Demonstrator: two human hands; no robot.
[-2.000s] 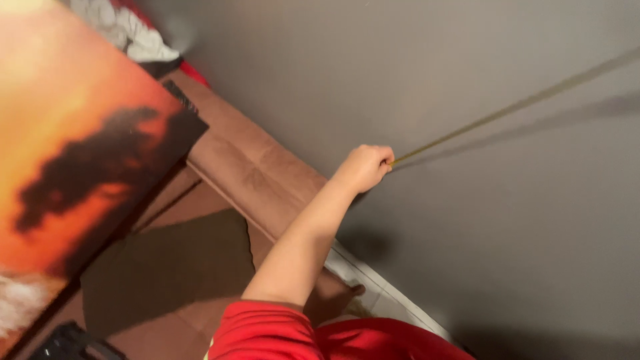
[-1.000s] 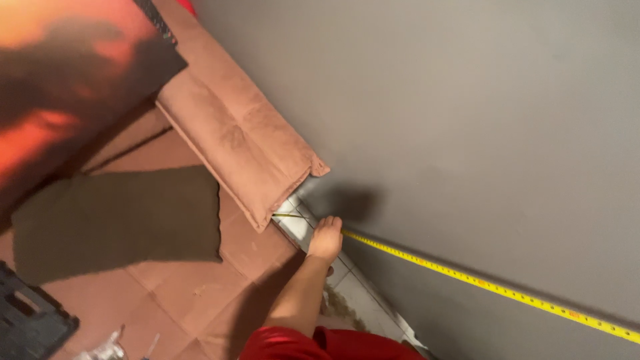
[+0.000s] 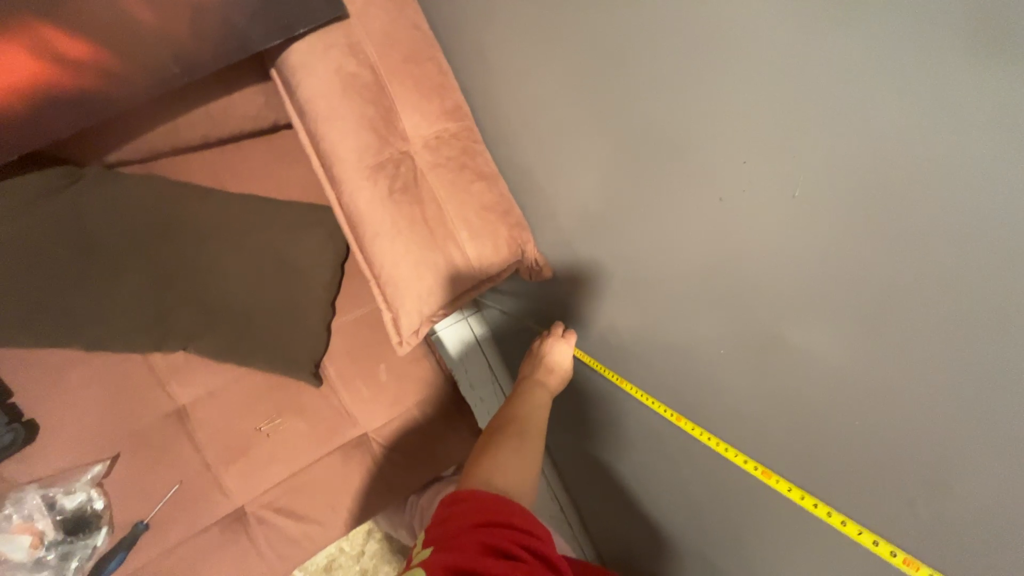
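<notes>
My left hand (image 3: 550,358) is closed on the end part of a yellow tape measure blade (image 3: 766,475), close to the grey wall (image 3: 784,240). From my fingers the blade runs down and right along the wall and leaves the view at the lower right. Its case is not visible. My right hand is out of view. Just up and left of my left hand is the end of a pink tufted sofa armrest (image 3: 416,168), apart from the hand.
On the pink sofa seat (image 3: 304,456) lie a dark cushion (image 3: 168,272), small screws (image 3: 270,425), a screwdriver (image 3: 124,546) and a clear plastic bag (image 3: 60,516). A canvas picture (image 3: 160,56) leans at the upper left. Tiled floor (image 3: 480,360) shows between sofa and wall.
Two seconds ago the blade ran up and right from my left hand; now it runs down and right. The hand has moved down along the wall past the armrest's end. The view has shifted.
</notes>
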